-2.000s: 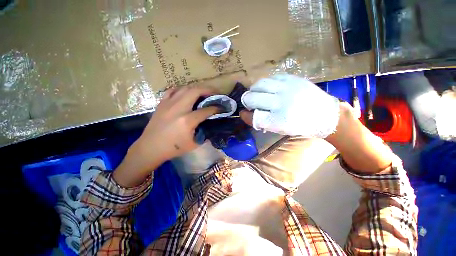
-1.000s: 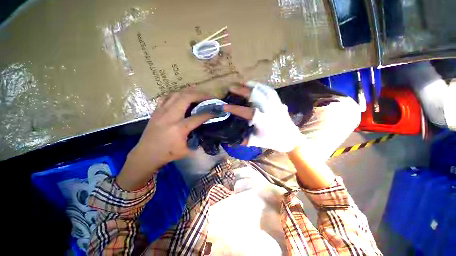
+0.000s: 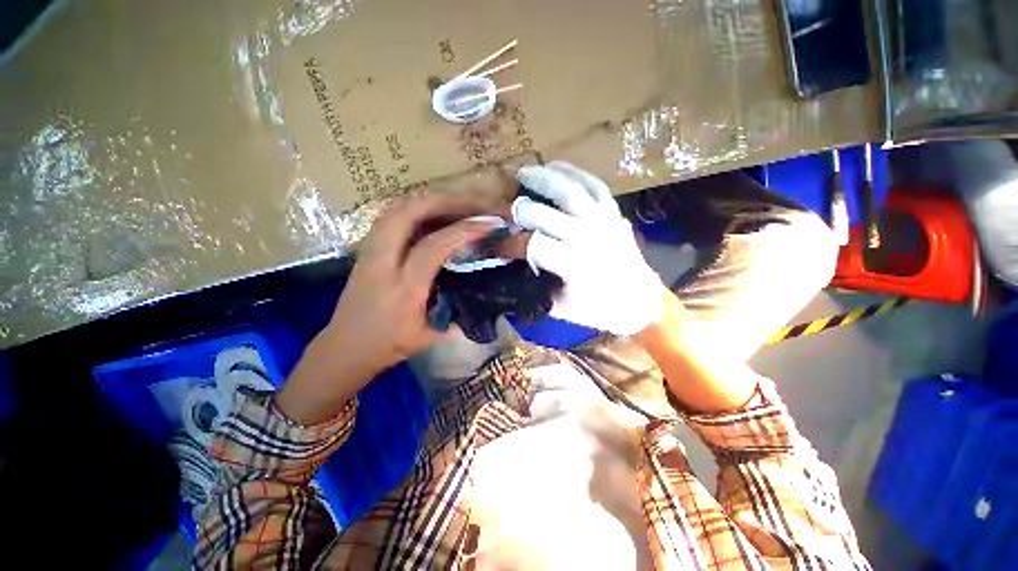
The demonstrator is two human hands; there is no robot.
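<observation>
A round unit (image 3: 478, 263) with a white rim and a black mass (image 3: 491, 303) below it is held over the lap, just off the bench's front edge. My left hand (image 3: 385, 273), bare, grips it from the left, with fingers bent over its face. My right hand (image 3: 589, 248), in a white glove, holds it from the right, its fingertips at the rim. The fingers hide most of the face. A small white-rimmed dish (image 3: 464, 100) stands on the cardboard with several thin pale sticks (image 3: 491, 67) resting in it.
The tan, tape-covered bench (image 3: 167, 134) spans the top. A black phone (image 3: 824, 47) lies on it at the right. A blue bin (image 3: 385, 429) holding white rings (image 3: 238, 368) is at lower left. A red stool (image 3: 932, 248) and blue totes (image 3: 938, 457) are at the right.
My right hand first swung inward, then its gloved fingers closed in at the rim. My left fingers now cover more of the face. Another stick now shows in the dish. The view shifted slightly.
</observation>
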